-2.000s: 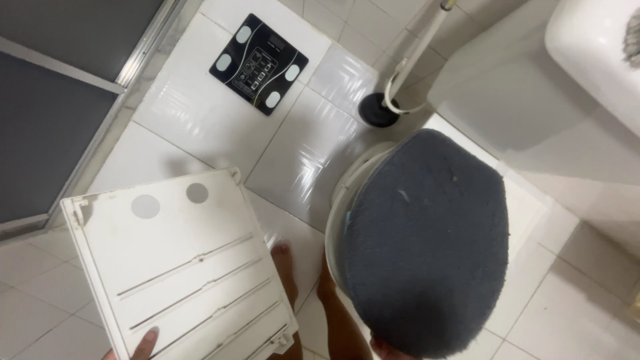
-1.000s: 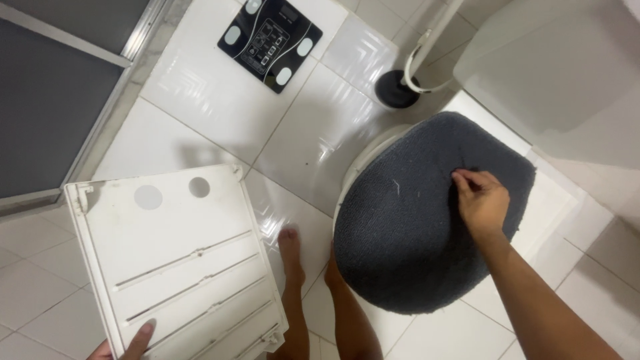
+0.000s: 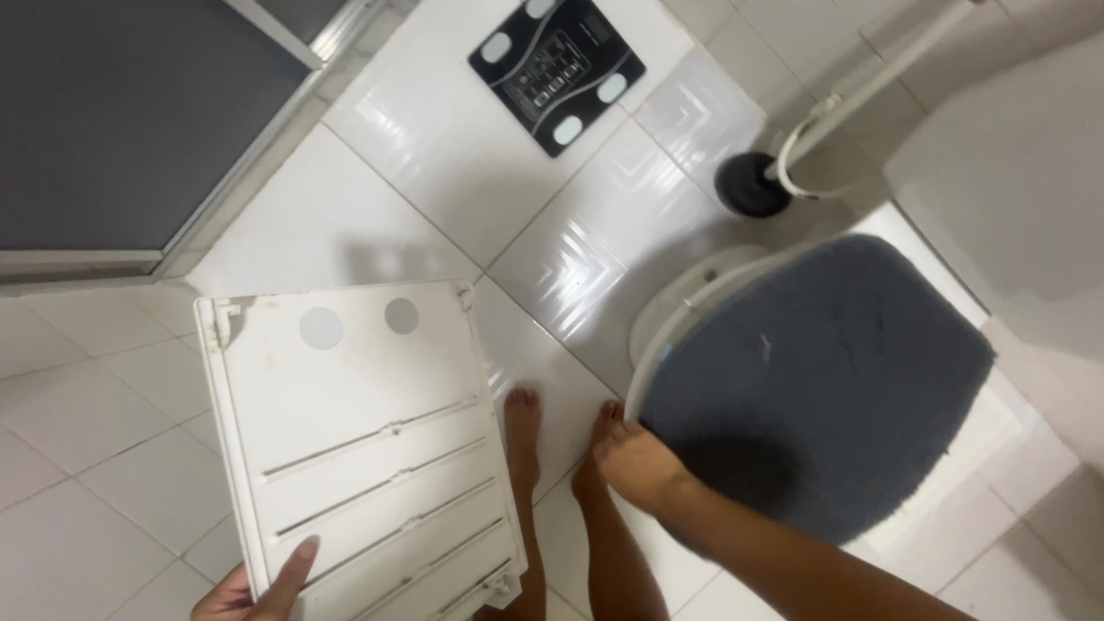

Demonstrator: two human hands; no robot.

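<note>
My left hand [image 3: 272, 586] grips the lower left edge of a white slotted plastic panel [image 3: 371, 371], thumb on its face. Two round holes pierce the panel near its top, and several narrow slots run slantwise below. My right hand [image 3: 638, 461] is at the near left edge of a toilet lid with a dark grey fabric cover [image 3: 828, 371]. Its fingers are partly hidden, so whether they grip the rim cannot be told. The white toilet bowl [image 3: 660, 328] shows beside the lid.
A black bathroom scale [image 3: 556, 73] lies on the tiled floor. A plunger with a black rubber cup [image 3: 750, 185] stands by the wall behind the toilet. A grey panelled door with a metal frame [image 3: 233, 164] is at the upper left. My bare feet are between panel and toilet.
My right hand has moved left from the middle of the lid cover to its near left edge. My left hand still holds the panel.
</note>
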